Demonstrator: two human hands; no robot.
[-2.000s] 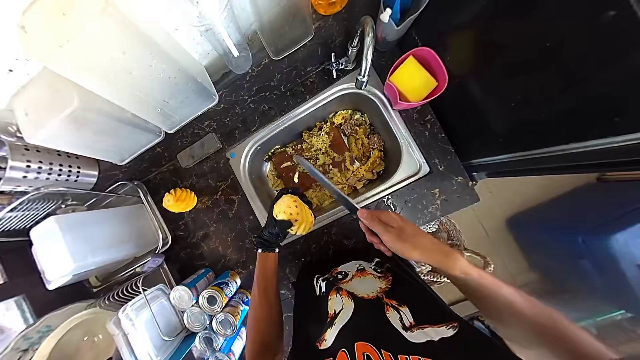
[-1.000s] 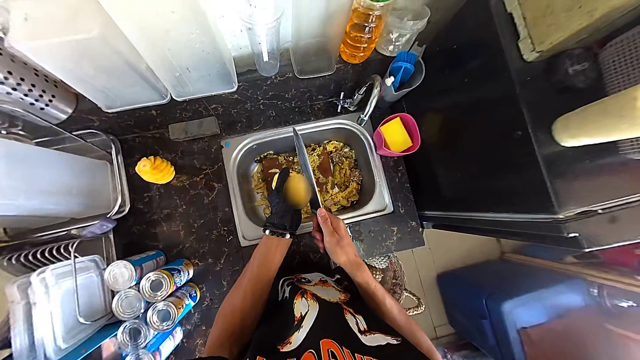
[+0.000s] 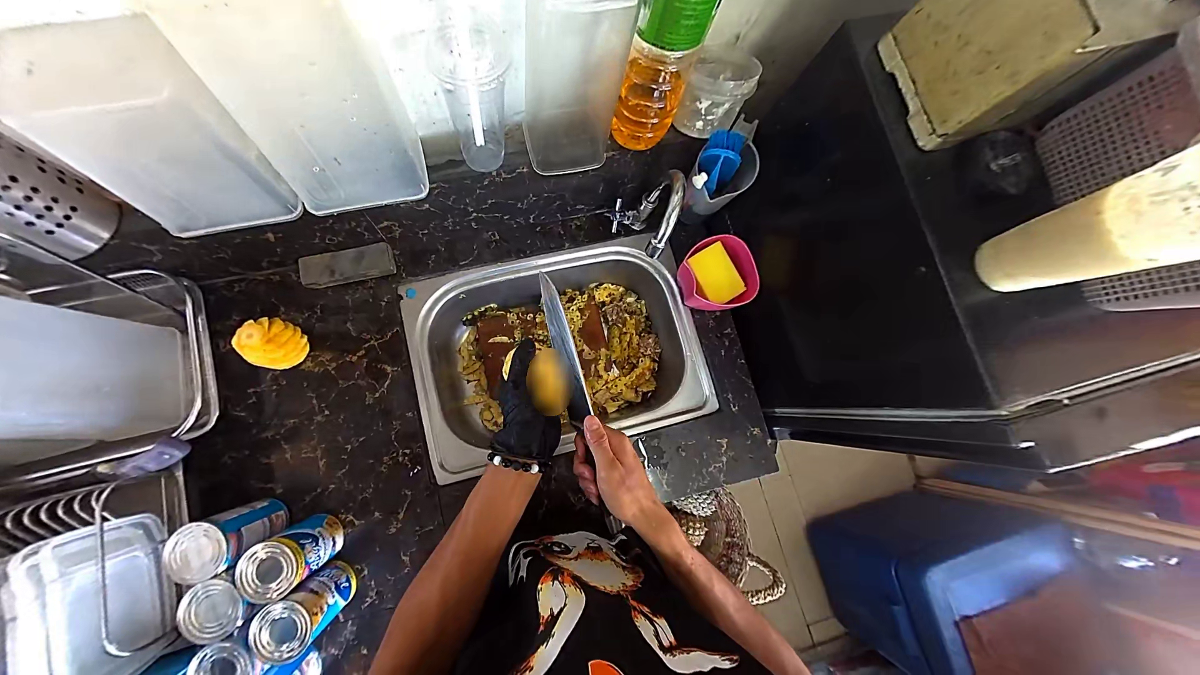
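Note:
My left hand (image 3: 525,412), in a black glove with a beaded bracelet at the wrist, holds a yellow peeled fruit (image 3: 548,382), blurred, that looks like a pineapple. My bare right hand (image 3: 614,469) grips the handle of a long knife (image 3: 565,342), its blade pointing away from me alongside the fruit. Both hands are over the near side of a steel sink (image 3: 427,375), where yellow-brown peelings (image 3: 623,352) cover much of the basin. Another peeled fruit with spiral grooves (image 3: 270,343) lies on the dark marbled counter to the left.
A faucet (image 3: 667,214) rises behind the sink, beside a pink holder with a yellow sponge (image 3: 717,273). Clear containers (image 3: 337,141) and a bottle of orange liquid (image 3: 649,94) stand along the wall. Several cans (image 3: 267,570) and a dish rack (image 3: 103,497) are at lower left.
Two seconds ago the knife pointed to the upper left with the fruit's grooved side showing; now the blade points away from me, and my hands are closer together. The view has shifted.

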